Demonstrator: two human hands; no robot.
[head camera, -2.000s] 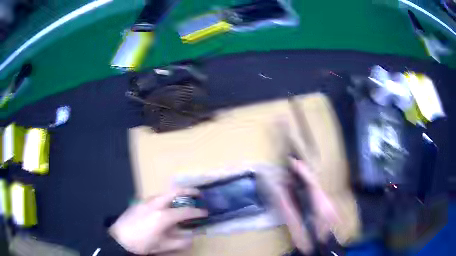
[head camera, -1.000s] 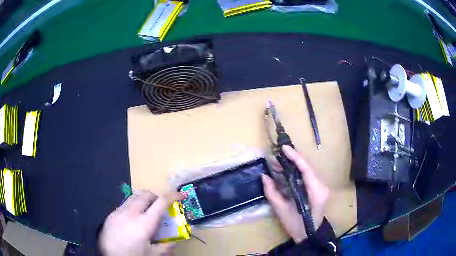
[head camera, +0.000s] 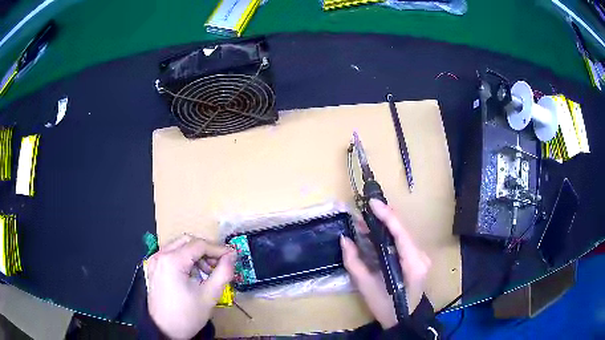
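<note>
A black housing lies on bubble wrap on the cardboard sheet. A green circuit board sits at its left end. My left hand is at that end with its fingertips pinched together near the board; a thin lead may be between them, too small to tell. A yellow-edged battery shows partly under my left hand. My right hand holds the soldering iron, its tip pointing up and away, clear of the board. The right fingertips touch the housing's right end.
The fume fan stands behind the cardboard. Tweezers (?) lie at the cardboard's right. The black solder feeder with a white spool stands at right. Batteries lie at far left. A green board lies beside my left hand. The green belt runs behind.
My left fingers have closed into a pinch by the board, and less of the battery shows beneath them. The iron stays in my right hand. The whole view has shifted slightly.
</note>
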